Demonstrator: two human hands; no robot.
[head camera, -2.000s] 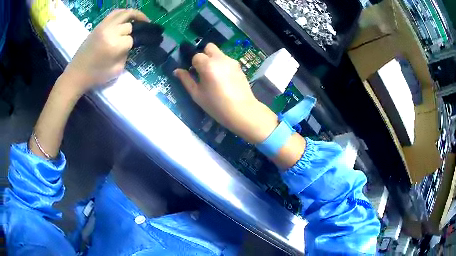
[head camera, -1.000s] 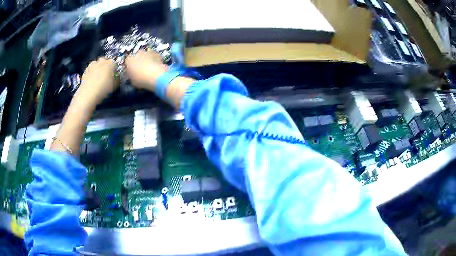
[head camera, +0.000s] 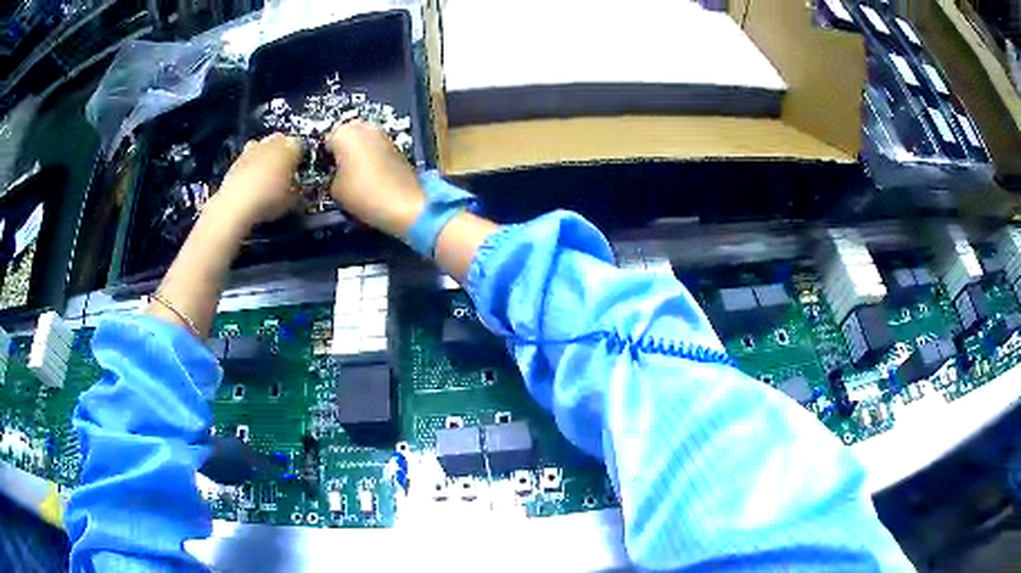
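Note:
My left hand (head camera: 267, 177) and my right hand (head camera: 375, 179) are close together at the front of the right black bin, over a heap of small silver metal parts (head camera: 325, 110). Their fingertips are down among the parts, so whether either holds a piece is hidden. A light blue strap (head camera: 439, 213) is on my right wrist. Below lies a row of green circuit boards (head camera: 263, 420) with white blocks (head camera: 361, 311), a large dark block (head camera: 366, 397) and a pair of smaller dark blocks (head camera: 485, 445).
The left black bin (head camera: 140, 241) holds dark parts. A clear plastic bag (head camera: 157, 81) lies behind it. An open carton (head camera: 649, 143) with a white slab (head camera: 605, 45) stands right of the bins. A bright metal rail (head camera: 425, 546) runs along the boards' near side.
Two seconds ago both hands were over the board. One second ago they were at the silver parts, where they remain. The view has turned and shifted slightly.

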